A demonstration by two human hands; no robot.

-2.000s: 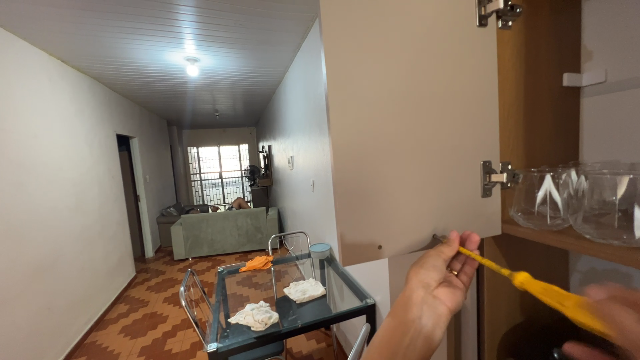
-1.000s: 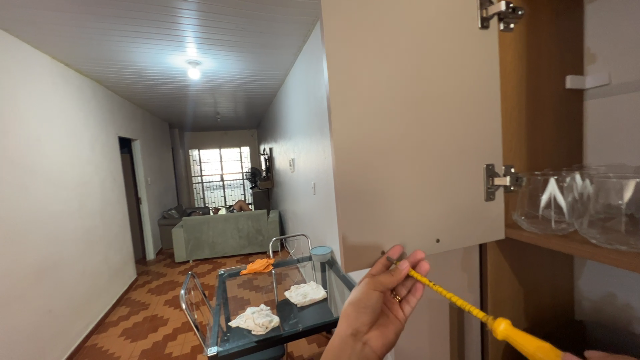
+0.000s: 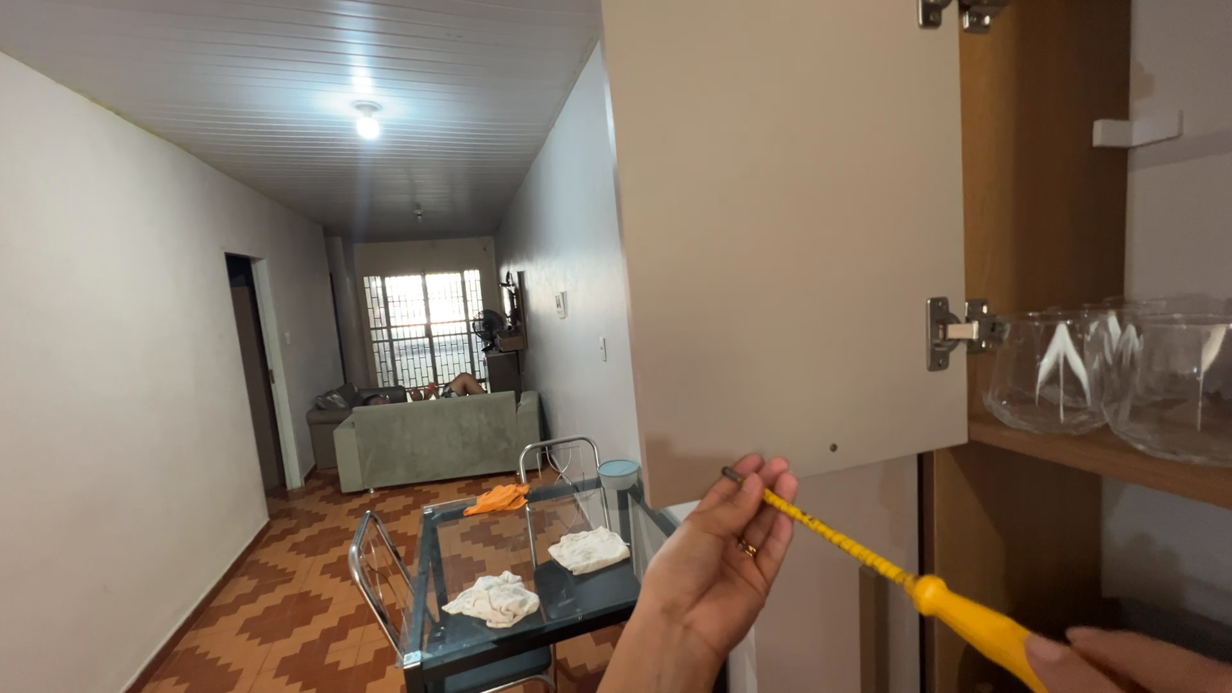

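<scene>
A yellow-handled screwdriver [image 3: 972, 616] with a yellow-sleeved shaft slants across the lower right. My right hand [image 3: 1116, 664], partly cut off by the frame edge, grips its handle. The fingers of my left hand [image 3: 736, 529], with a ring on one, pinch the shaft near its dark tip. That tip is close to the lower left corner of the open beige cabinet door [image 3: 789, 241]. A small dark hole or screw [image 3: 834, 448] shows near the door's bottom edge. A metal hinge [image 3: 953, 332] joins the door to the wooden cabinet side.
Clear glass bowls [image 3: 1049, 375] stand on the cabinet shelf [image 3: 1107, 457]. Below left is a glass-topped table [image 3: 423, 587] with white cloths [image 3: 496, 599], an orange cloth [image 3: 498, 498] and a light-blue container [image 3: 619, 473], with metal chairs around it. A person [image 3: 464, 385] lies beyond the green sofa [image 3: 433, 438].
My left hand has moved left from beside the small dark spot on the door's bottom edge to near the door's lower left corner. The screwdriver has moved left with it.
</scene>
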